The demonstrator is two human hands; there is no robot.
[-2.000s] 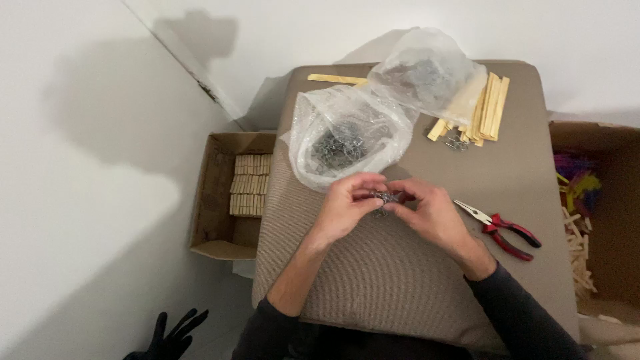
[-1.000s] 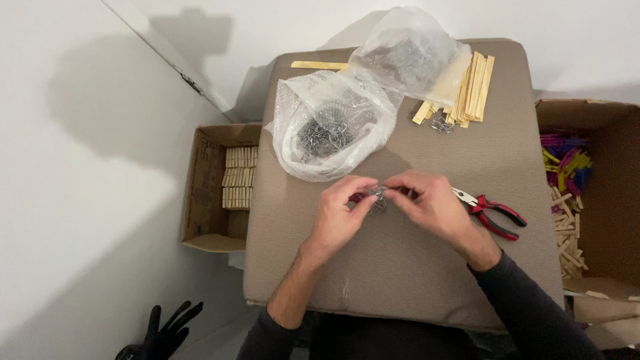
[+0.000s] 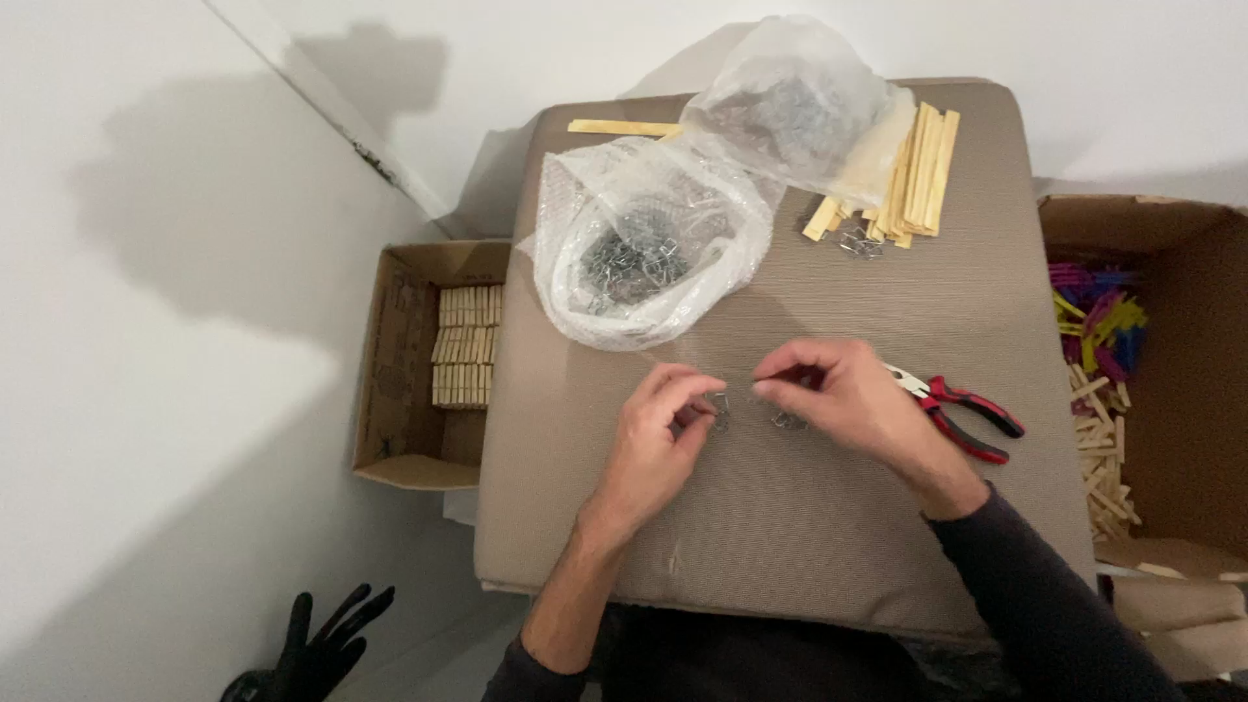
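My left hand [image 3: 668, 429] pinches some small metal wire springs [image 3: 721, 409] between thumb and fingertips. To its right, my right hand [image 3: 829, 395] has thumb and forefinger closed together; whether a spring is between them I cannot tell. A few more wire springs [image 3: 788, 421] show just under the right hand. Beside that hand lie long-nose pliers [image 3: 960, 411] with red and black handles. Beyond my hands sits an open clear plastic bag [image 3: 639, 263] full of springs, and behind it a second bag [image 3: 799, 117] with more. Loose springs [image 3: 860, 242] lie near flat wooden strips [image 3: 931, 175].
The padded, fabric-covered surface [image 3: 819, 546] carries all this. A cardboard box [image 3: 405, 361] with rows of wooden clothespins [image 3: 468, 346] stands left. Another box [image 3: 1180, 390] holds coloured pieces [image 3: 1102, 312] and wooden pieces [image 3: 1102, 458]. A black hand-shaped object [image 3: 327, 639] is lower left.
My hands, close together over the springs before, are now apart with a gap between them. Springs show under my right hand.
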